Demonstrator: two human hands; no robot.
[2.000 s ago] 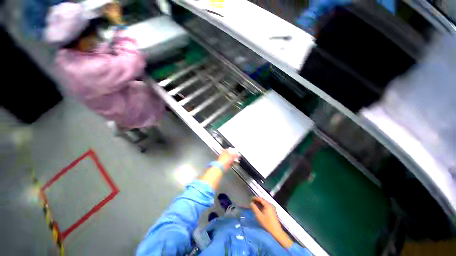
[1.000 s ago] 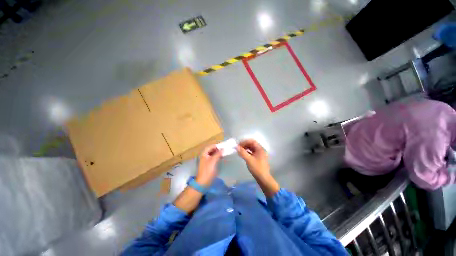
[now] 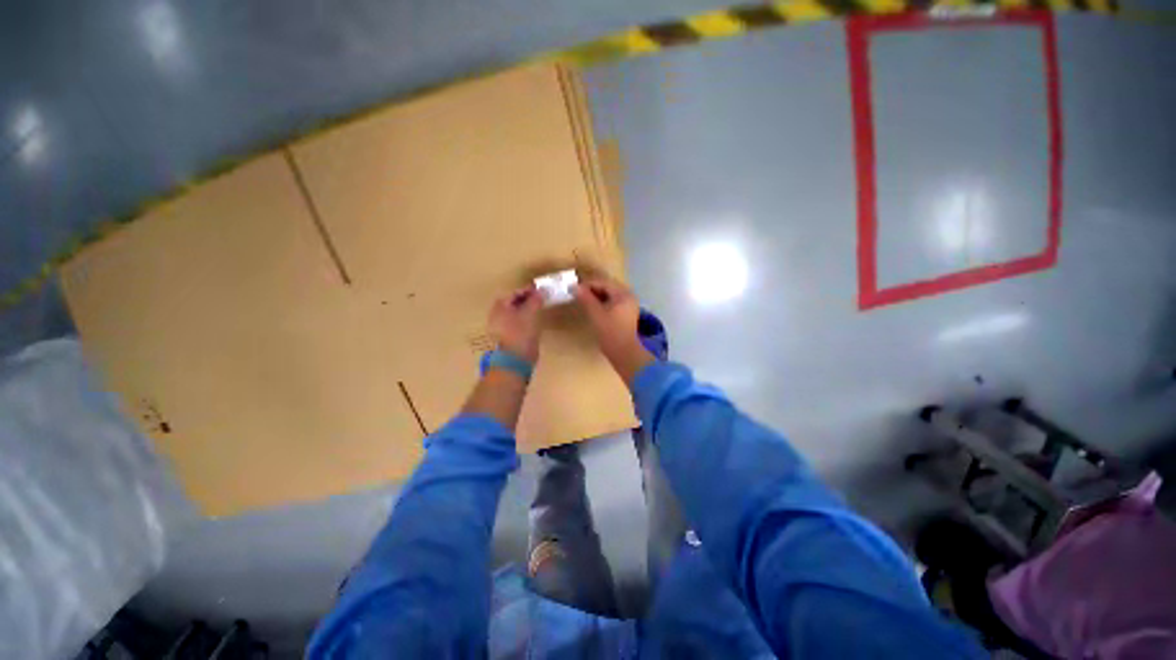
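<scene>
A small white label [image 3: 556, 286] is held between my two hands, over the right part of a stack of flat brown cartons [image 3: 387, 194] on the floor. My left hand [image 3: 519, 325] pinches its left end with the fingertips and has a blue band at the wrist. My right hand [image 3: 611, 317] pinches its right end. Whether the label touches the carton cannot be told. The cartons have dark slots and small printed marks.
Whitish plastic-wrapped goods [image 3: 78, 477] stand at the left. A red taped rectangle [image 3: 867, 168] and yellow-black tape [image 3: 696, 26] mark the grey floor. At the lower right are a dark-legged stool [image 3: 993, 471] and a person's pink sleeve [image 3: 1096, 580].
I have turned from the conveyor to the flat cartons, which now lie closer, under my hands. Both hands still hold the white label, now over the cartons. The conveyor has left the view.
</scene>
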